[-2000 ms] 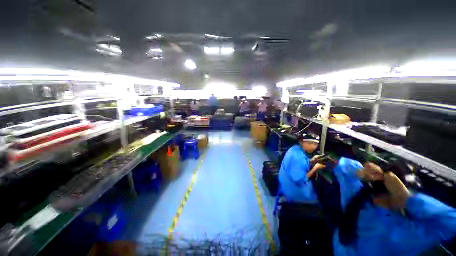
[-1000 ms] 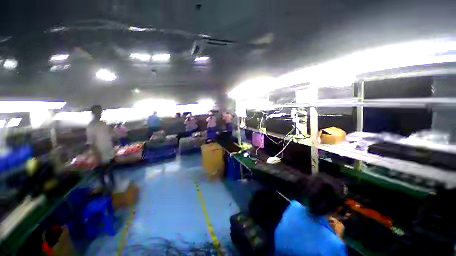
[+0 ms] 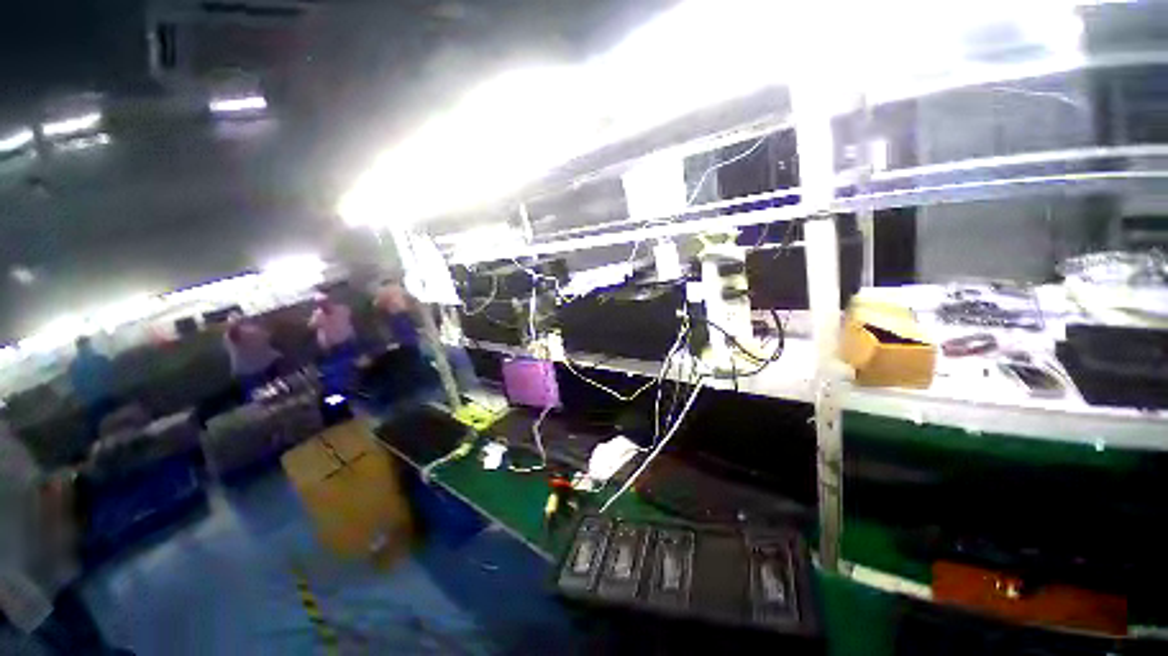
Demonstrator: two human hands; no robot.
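Neither of my hands is in the picture. Nearest in front of me, a black component tray (image 3: 685, 570) with several grey slab-like items in its pockets lies at the edge of the green-topped bench (image 3: 506, 493). A small red and yellow tool-like thing (image 3: 556, 497) lies just behind the tray. White cables (image 3: 660, 436) hang from the shelf down to the bench beside a white crumpled item (image 3: 611, 458). A purple box (image 3: 529, 382) stands further back.
A white shelf post (image 3: 829, 385) rises right of the tray. An open yellow-brown box (image 3: 888, 346) sits on the shelf. An orange item (image 3: 1025, 598) lies lower right. A cardboard carton (image 3: 348, 493) stands on the blue floor. People are at the far left.
The view has swung right and moved closer to the right-hand bench. The blue-clothed workers have left the picture; the tray, purple box and cables now appear larger and more central.
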